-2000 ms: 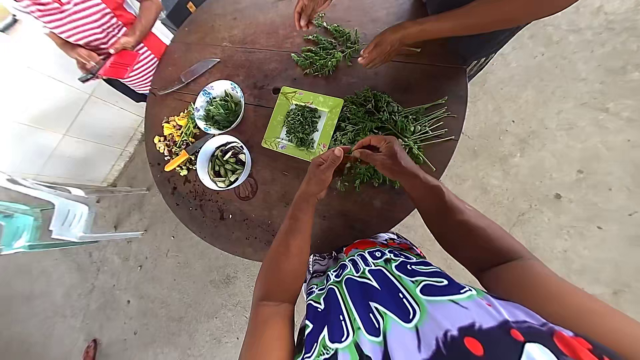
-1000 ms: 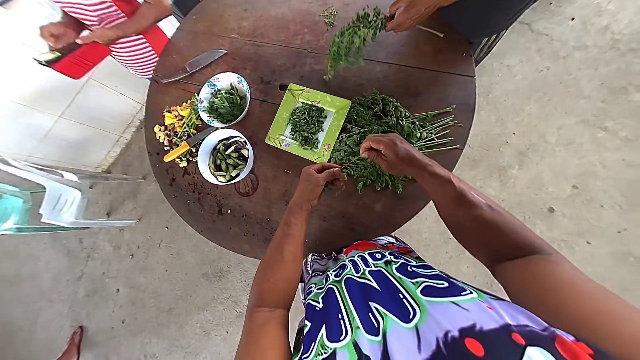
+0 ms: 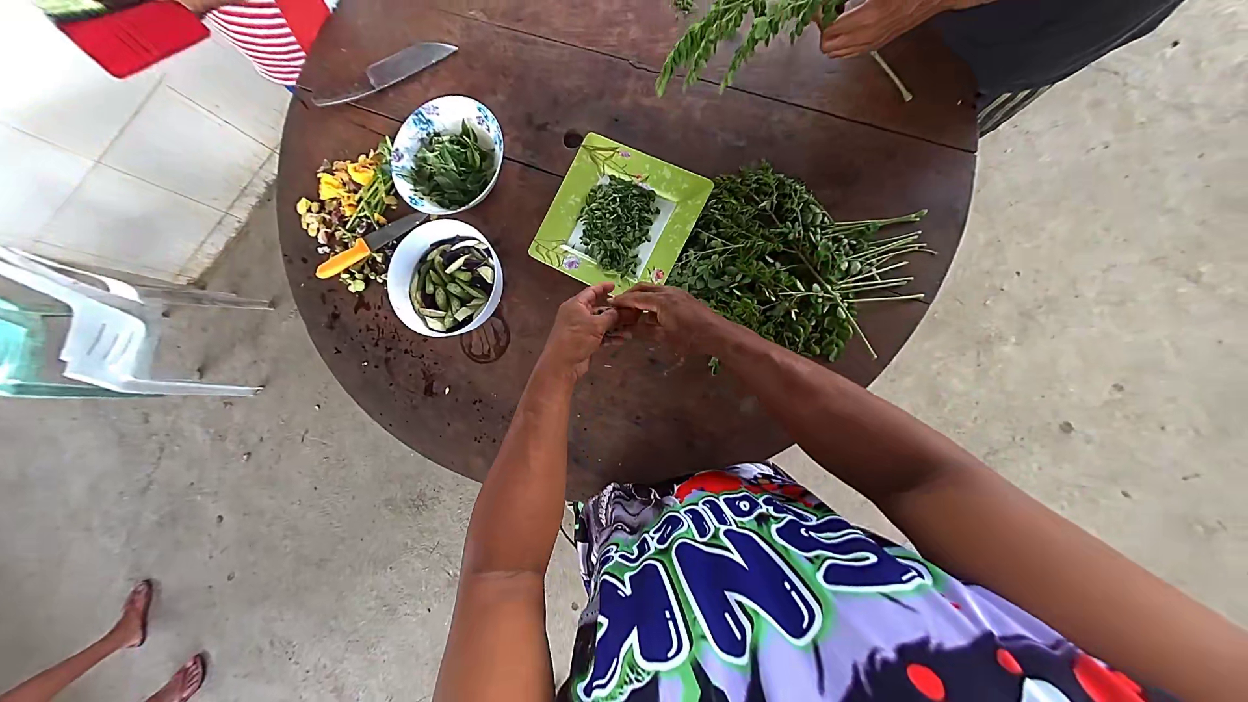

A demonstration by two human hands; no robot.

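Note:
My left hand [image 3: 583, 327] and my right hand [image 3: 668, 314] meet at the near corner of a square green plate [image 3: 564, 210]. Their fingertips are pinched together around something small and green, too small to make out. Chopped or stripped green leaves [image 3: 619, 224] lie in a heap on the plate. Right of it, close to my right hand, a pile of leafy green sprigs [image 3: 770, 263] spreads over the wooden table, its pale stems [image 3: 882, 263] pointing right.
Left of the plate stand a flowered bowl of leaves [image 3: 401, 166] and a white bowl of cut green vegetables [image 3: 398, 292]. An orange-handled knife [image 3: 343, 258] lies on vegetable scraps [image 3: 346, 195]; a larger knife [image 3: 409, 64] lies behind. Across the round table [image 3: 604, 400], a person's hand [image 3: 877, 24] holds leafy sprigs.
My hands, apart a second ago, are together at the plate's near corner. The other person's hand has moved right from the middle of the far side since two seconds ago, holding up sprigs.

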